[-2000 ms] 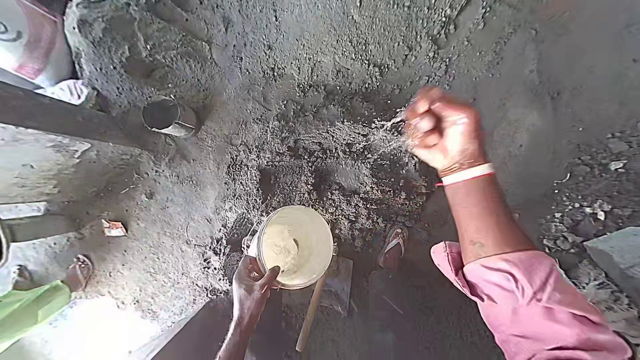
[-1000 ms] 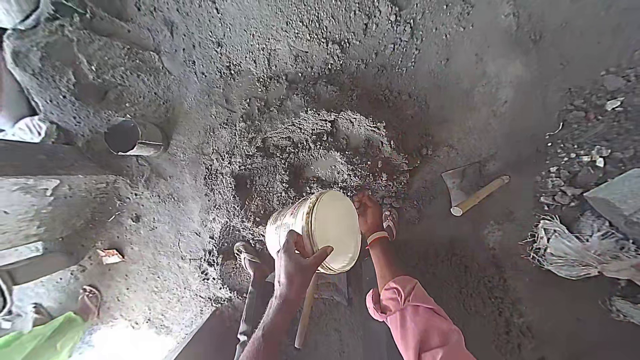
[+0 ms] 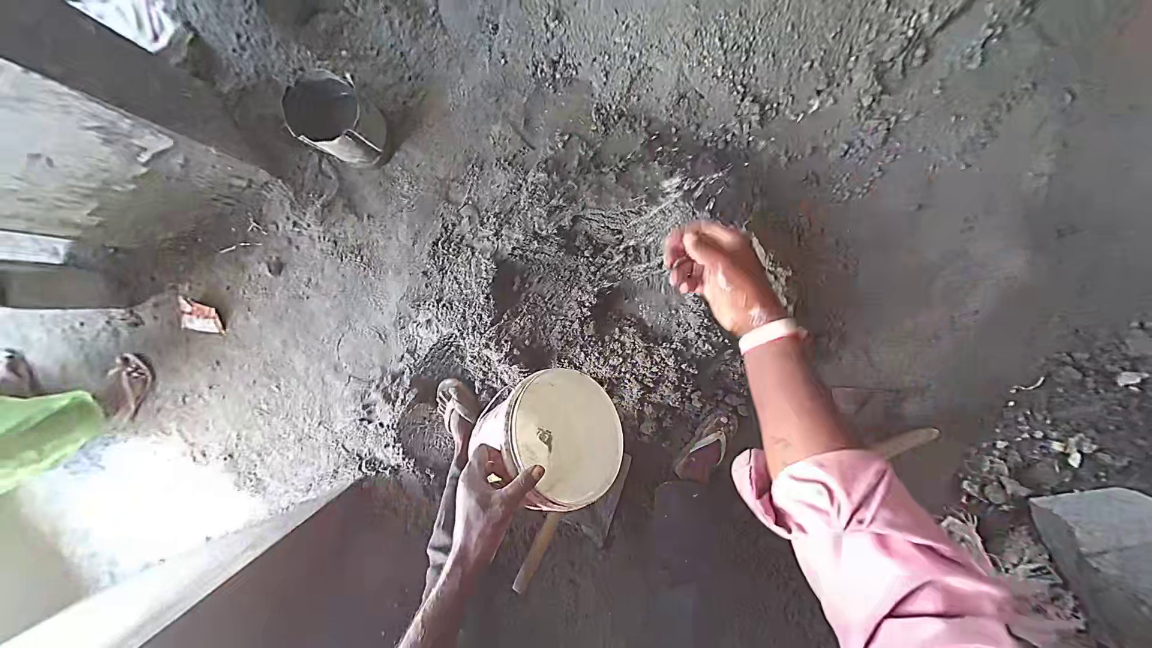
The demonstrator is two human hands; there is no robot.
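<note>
My left hand (image 3: 495, 495) grips the rim of a pale plastic bucket (image 3: 569, 436), thumb inside the edge. The bucket is tilted, and a small clump shows on its inner surface. Out over a grey, crumbly mound of sand or cement mix (image 3: 621, 306), my right hand (image 3: 720, 270) is raised with its fingers curled; whether anything is inside them cannot be told. A light band circles that wrist. Beneath the bucket lies a tool with a wooden handle (image 3: 536, 551), its flat metal blade partly hidden.
A metal can (image 3: 335, 121) stands at the upper left. Another wooden handle (image 3: 904, 443) lies behind my right forearm. Rubble and a stone block (image 3: 1093, 540) are at the lower right. A person's sandalled foot (image 3: 133, 382) and green cloth (image 3: 45, 436) show at the left.
My right hand has gone from beside the bucket's rim out over the mound. The powder heap seen in the bucket two seconds ago no longer shows; only a small clump does.
</note>
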